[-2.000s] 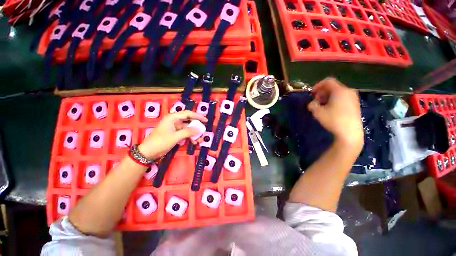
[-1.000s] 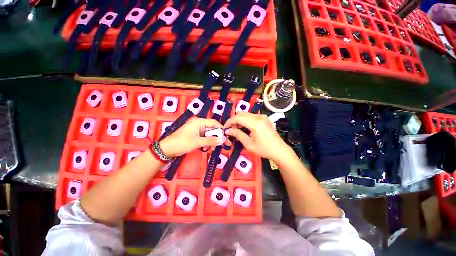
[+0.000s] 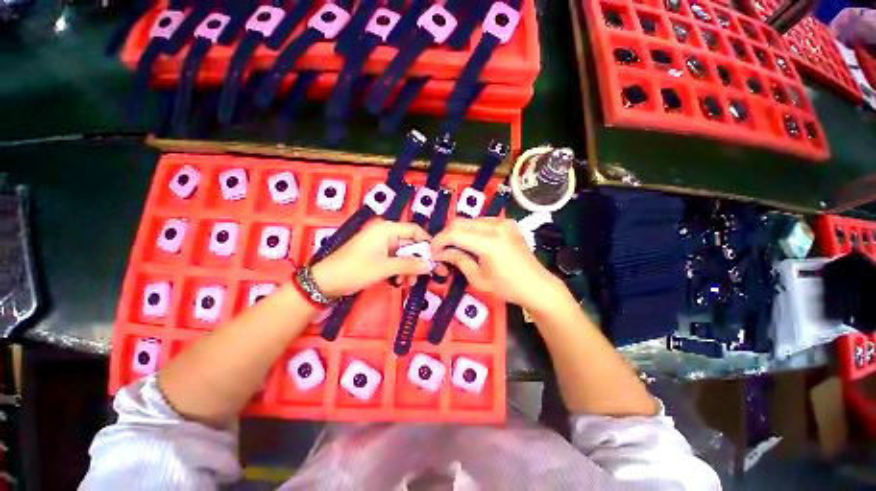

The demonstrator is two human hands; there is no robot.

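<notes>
My left hand holds a pale pink-white watch head between thumb and fingers above the tray. My right hand meets it, fingertips pinched at the head's right edge; whether they hold a small part is too small to tell. The red-orange working tray lies below, with watch heads with dark round centres in its pockets. Dark straps are on several heads at its right side; one strapped watch lies slanted across the tray beside my left hand, its buckle end pointing to the back.
Stacked red-orange trays with strapped watches stand behind. A silver stepped knob in a cream ring is at the tray's upper right corner. A neat dark strap pile and a looser buckle strap pile lie right. Trays of dark parts are upper right.
My right hand has come from the strap pile side to the watch head in my left hand. Both hands stay together there since a second ago. The view has shifted slightly.
</notes>
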